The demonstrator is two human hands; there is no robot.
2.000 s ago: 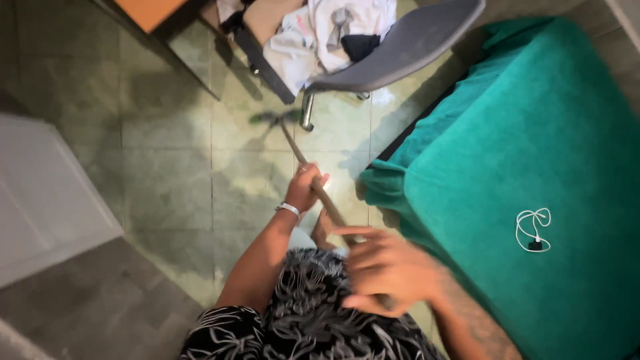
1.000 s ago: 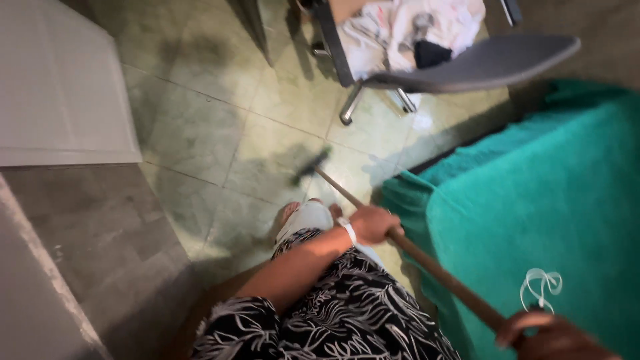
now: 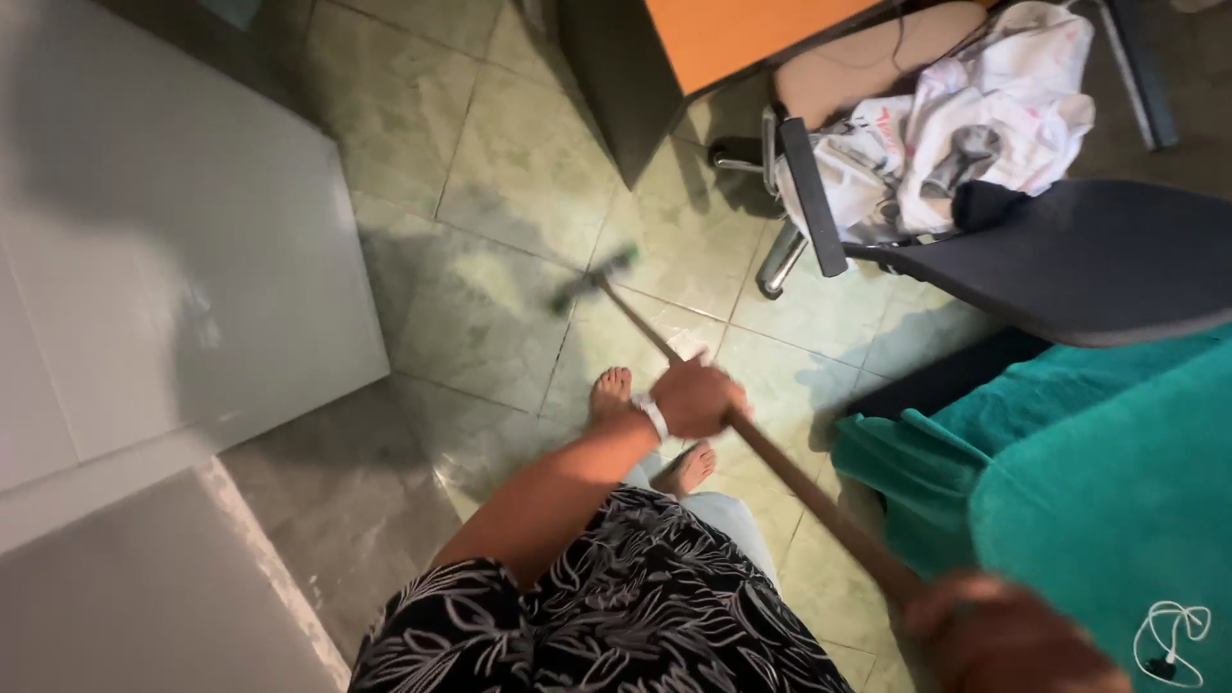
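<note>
A long wooden-handled floor brush or broom slants across the view, its dark head (image 3: 595,279) with green ends resting at the tiled floor (image 3: 520,192). My left hand (image 3: 691,397), with a white band at the wrist, is closed around the middle of the wooden handle (image 3: 818,500). My right hand (image 3: 1001,630), blurred at the lower right, grips the handle's upper end, near the green-covered bed. My bare feet (image 3: 693,469) are on the tiles below my left hand.
A grey office chair (image 3: 1078,260) piled with white clothes (image 3: 1001,115) stands at the upper right, beside an orange-topped desk (image 3: 751,38). The green-covered bed (image 3: 1107,462) bears a white cable (image 3: 1174,635). A pale cabinet (image 3: 192,241) stands left.
The brush head, near the chair's foot two seconds ago, is now farther left of the chair. My right hand has moved out to the right, away from my body. The view has shifted.
</note>
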